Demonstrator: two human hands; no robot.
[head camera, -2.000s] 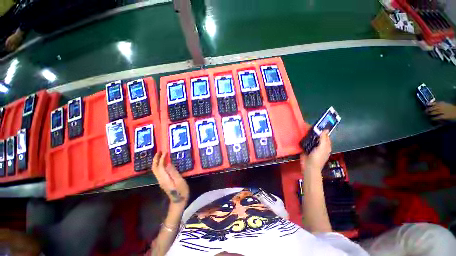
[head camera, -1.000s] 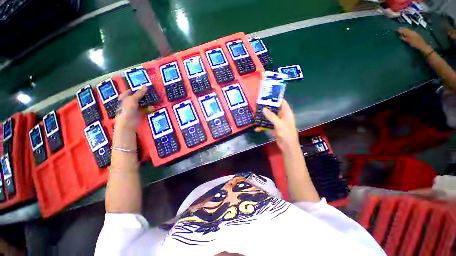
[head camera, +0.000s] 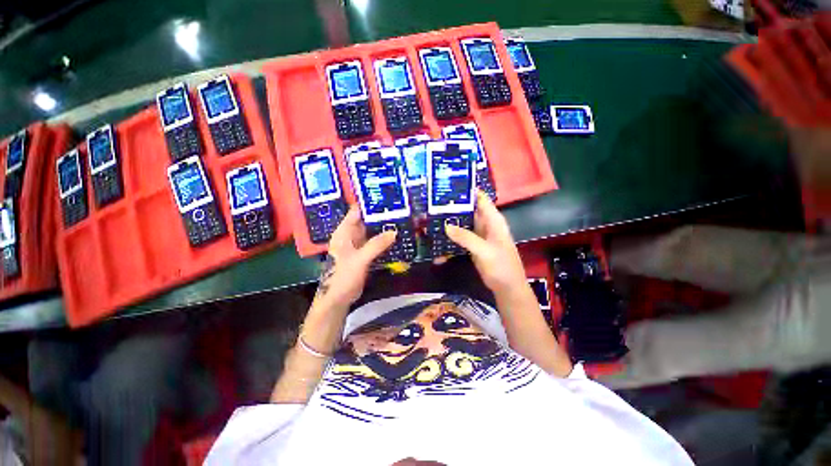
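My left hand (head camera: 351, 250) holds a keypad phone (head camera: 383, 196) upright by its lower part, thumb on the keypad. My right hand (head camera: 487, 241) holds a second keypad phone (head camera: 451, 187) beside it, thumb also on the keypad. Both screens are lit, with text too small to read. Small yellow patches show under the phones. Behind them lies a red compartment tray (head camera: 538, 173) with phones in two rows; its top left pocket is empty. The held phones partly hide several phones in the front row.
Another red tray (head camera: 109, 287) with several phones lies left, and a further one (head camera: 46, 264) at the far left. Two loose phones, one of them sideways (head camera: 572, 119), lie right of the main tray. A lower red bin (head camera: 601, 369) holds dark parts. Red trays (head camera: 793, 68) show upper right.
My left hand has lifted a phone from the main tray's top left pocket and brought it beside the right hand's phone. The right hand has moved left. Red trays now show at upper right.
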